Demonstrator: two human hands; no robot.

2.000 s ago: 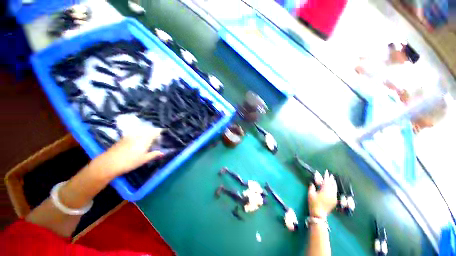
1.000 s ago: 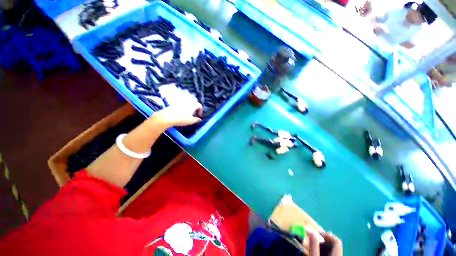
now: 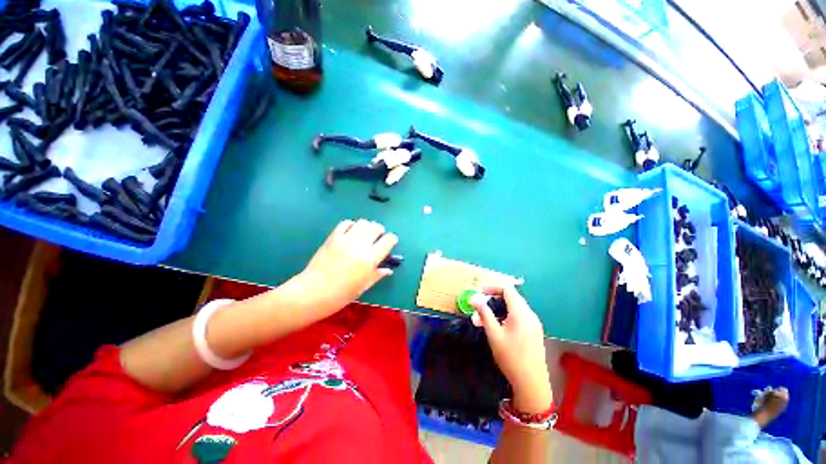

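My left hand [image 3: 351, 261] is closed over the bench near its front edge. A short dark end of a piece, apparently a black leg piece [image 3: 391, 262], sticks out at its fingertips; the rest is hidden. My right hand [image 3: 514, 337] pinches a small white-and-black piece, apparently a figure body [image 3: 495, 309], beside the green cap [image 3: 466, 302] on the cardboard pad [image 3: 450, 281]. Part-assembled figures [image 3: 391, 159] lie together on the bench, with another figure [image 3: 467, 163] close by and a small black part [image 3: 379, 197] below them.
A blue bin of black legs [image 3: 186, 181] is at left, beside a brown bottle [image 3: 294, 50]. White squeeze bottles [image 3: 616, 220] lie by the right parts bin [image 3: 654, 272]. More figures [image 3: 577, 111] lie farther back. Another person's sleeve [image 3: 688, 435] shows at lower right.
My left hand has left the leg bin and moved right to the bench near the pad, with a dark piece. My right hand remains by the green cap. The view has shifted right.
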